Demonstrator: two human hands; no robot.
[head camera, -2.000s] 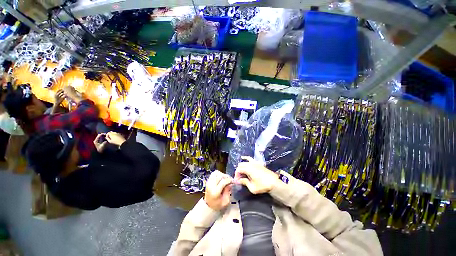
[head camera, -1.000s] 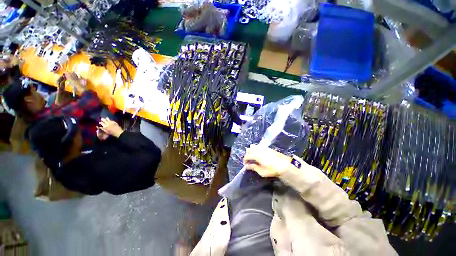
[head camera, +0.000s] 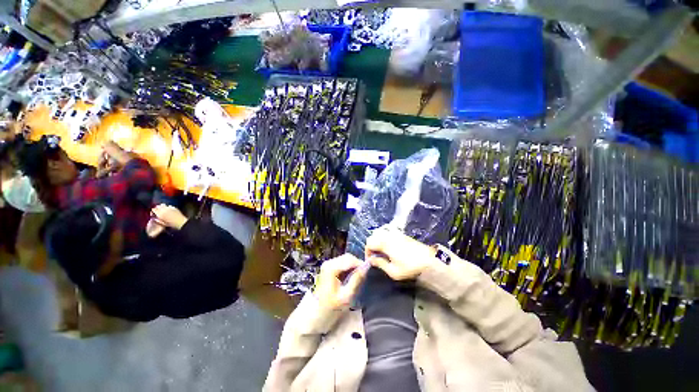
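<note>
A clear plastic bag (head camera: 410, 199) with dark contents lies at the bench edge in front of my body. My left hand (head camera: 337, 279) and my right hand (head camera: 395, 253) meet at the near end of the bag, and both pinch its plastic. The fingertips are close together, and the exact grip is partly hidden. A white fixture (head camera: 368, 158) stands just behind the bag, partly covered by it.
Rows of black cables with yellow sleeves (head camera: 303, 153) hang at the left, and more cable rows (head camera: 513, 207) at the right. A blue bin (head camera: 500, 65) is at the back. Two people sit at the orange-topped table (head camera: 146, 145) on the left. A metal bar crosses the upper right.
A second ago my left hand was out of view and only my right hand held the bag. Now my left hand is back at the bag's near end beside my right hand.
</note>
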